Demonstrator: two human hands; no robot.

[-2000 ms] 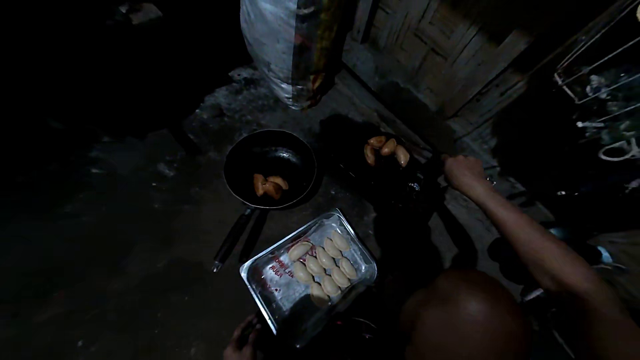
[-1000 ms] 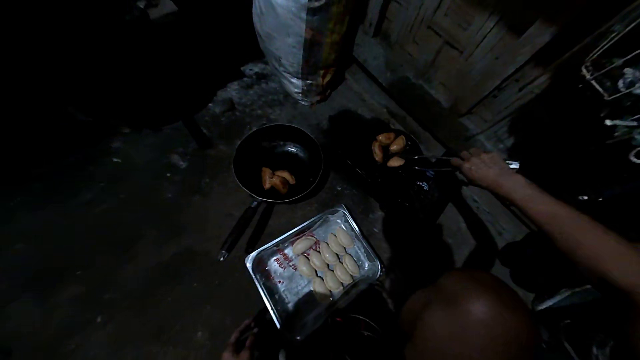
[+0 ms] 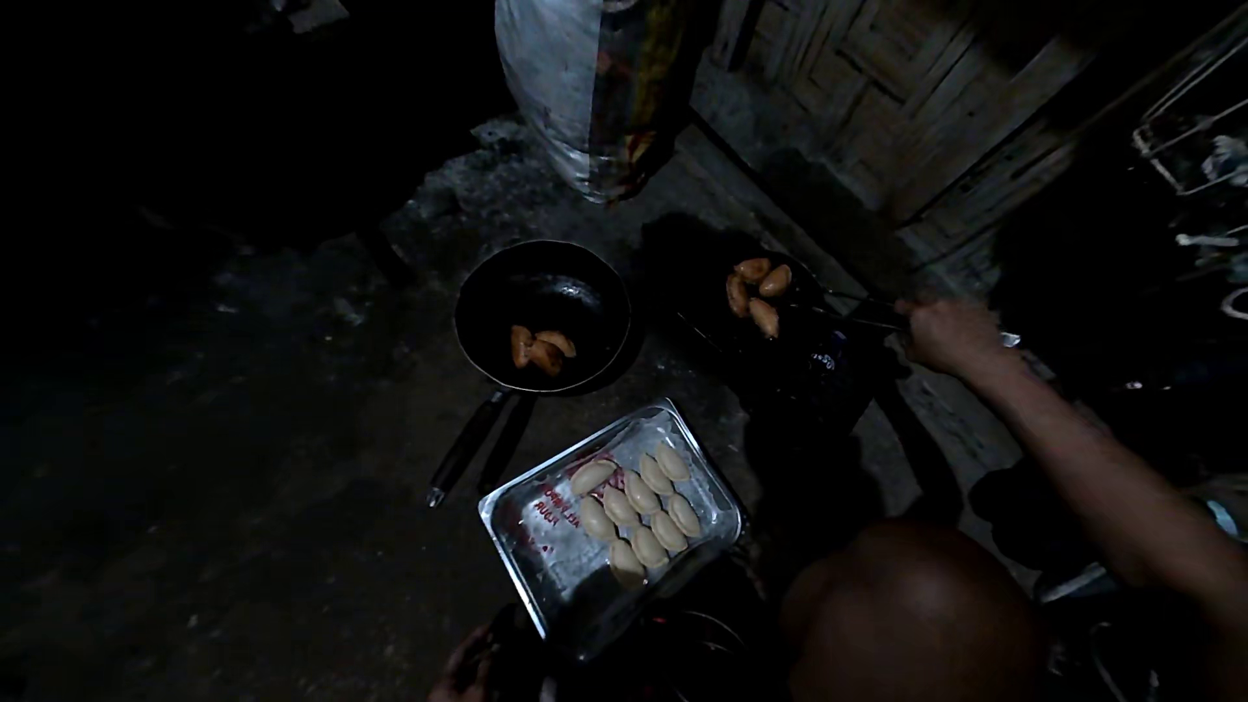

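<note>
My right hand (image 3: pixel 955 334) is closed around the handle of a dark metal utensil, which reaches left to several browned filled pastries (image 3: pixel 764 317) in a dark pan on a stove; the utensil's tip is hard to make out. At the bottom edge, my left hand (image 3: pixel 462 669) is dim and partly cut off, near the lower left corner of a metal tray (image 3: pixel 517 570). Several pale uncooked half-moon pastries (image 3: pixel 645 546) lie in rows on a printed plastic sheet in this tray. Left of the stove, a black frying pan (image 3: pixel 585 292) holds several browned pastries (image 3: pixel 544 357).
A hanging or standing sack (image 3: pixel 561 107) is beyond the frying pan. A woven wall panel (image 3: pixel 907 88) stands behind the stove. The frying pan's handle (image 3: pixel 468 448) points toward the lower left over the dark floor (image 3: pixel 292 468). A bare knee (image 3: pixel 916 614) is at the bottom. A wire rack (image 3: pixel 1185 136) is at right.
The browned pastries in the stove pan have shifted and lie in a different arrangement. My right hand keeps the utensil at that pan. The frying pan and tray are unmoved.
</note>
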